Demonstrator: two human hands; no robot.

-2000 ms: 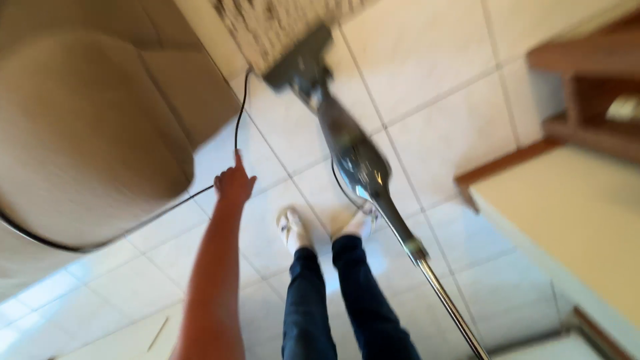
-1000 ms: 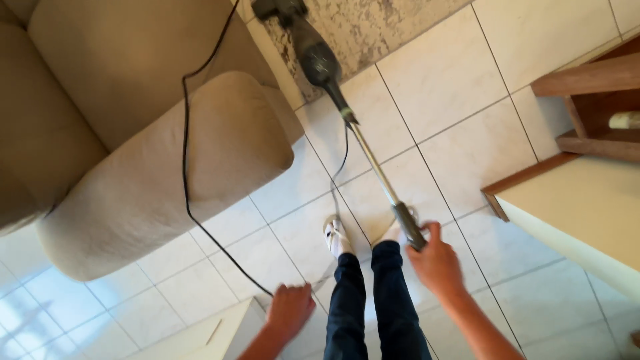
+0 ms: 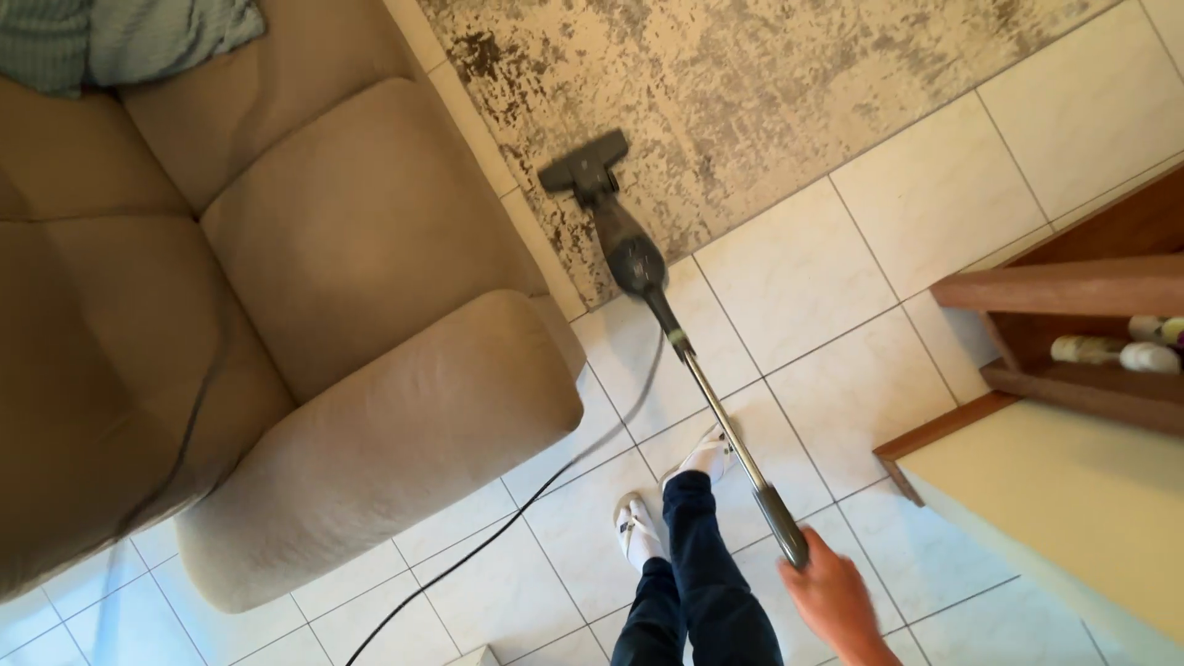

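My right hand (image 3: 828, 587) is closed around the dark handle of a stick vacuum cleaner (image 3: 636, 264), low and right of the middle. From the handle a thin metal tube slants up and left to the dark body. The wide floor head (image 3: 585, 166) rests on a mottled beige and brown rug (image 3: 740, 102), near its corner by the sofa. A black power cord (image 3: 462, 560) runs from the vacuum down and left across the tiles. My left hand is out of the picture.
A brown upholstered sofa (image 3: 370, 240) fills the left, with blue-grey cushions (image 3: 166, 37) on top. At right stands a wooden shelf unit (image 3: 1073, 287) holding bottles, beside a cream-coloured panel (image 3: 1064, 499). My feet in sandals (image 3: 638, 527) stand on white floor tiles (image 3: 851, 370).
My left hand, near the cord one second ago, has left the view. The cord no longer hangs over the sofa's armrest. My right hand came to the handle after the first frame. The view has shifted.
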